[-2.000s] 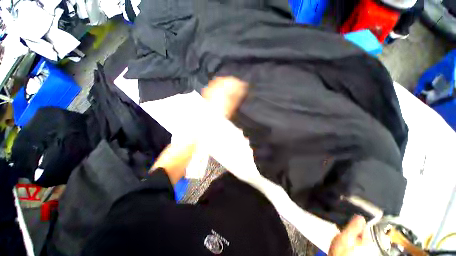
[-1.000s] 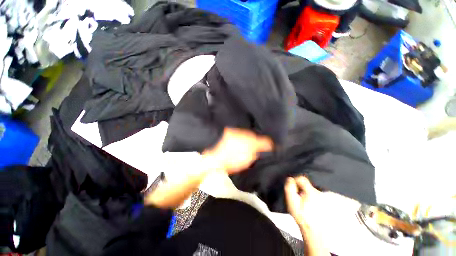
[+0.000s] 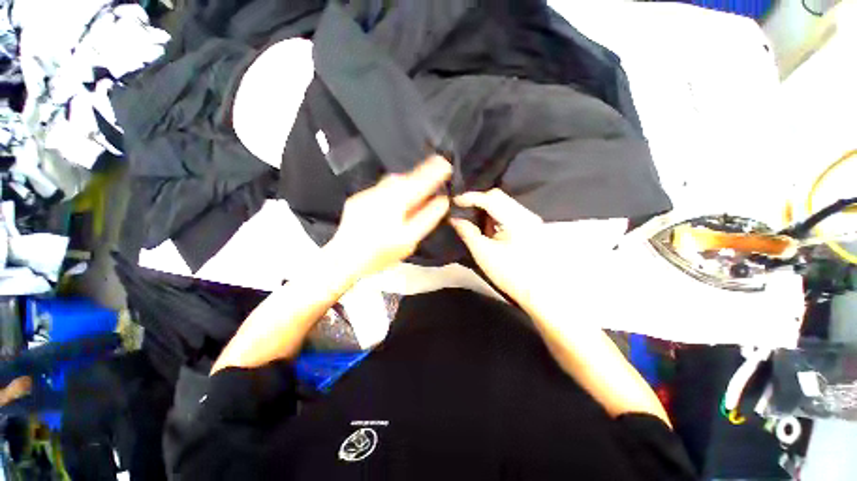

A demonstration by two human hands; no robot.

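Note:
A large black garment (image 3: 564,160) lies bunched over the white padded ironing board (image 3: 700,122). A small pale label (image 3: 323,141) shows on it, left of my hands. My left hand (image 3: 399,214) pinches the garment's cloth in front of me. My right hand (image 3: 498,225) is close beside it, thumb and fingers closed on the same cloth. What lies between the fingertips is too small to tell. The steam iron (image 3: 733,246) with an orange handle rests on the board at the right, and no hand is on it.
White cloth pieces (image 3: 56,103) are heaped at the upper left. A blue crate (image 3: 70,324) stands at the left. More dark cloth (image 3: 183,315) hangs at the board's left edge. A dark cable (image 3: 827,218) and a yellow hose (image 3: 816,202) leave the iron at the right.
My right hand has left the iron and moved left to the cloth. My left hand has come together with it. The garment has been folded back, baring the board's rounded end, and the view has shifted.

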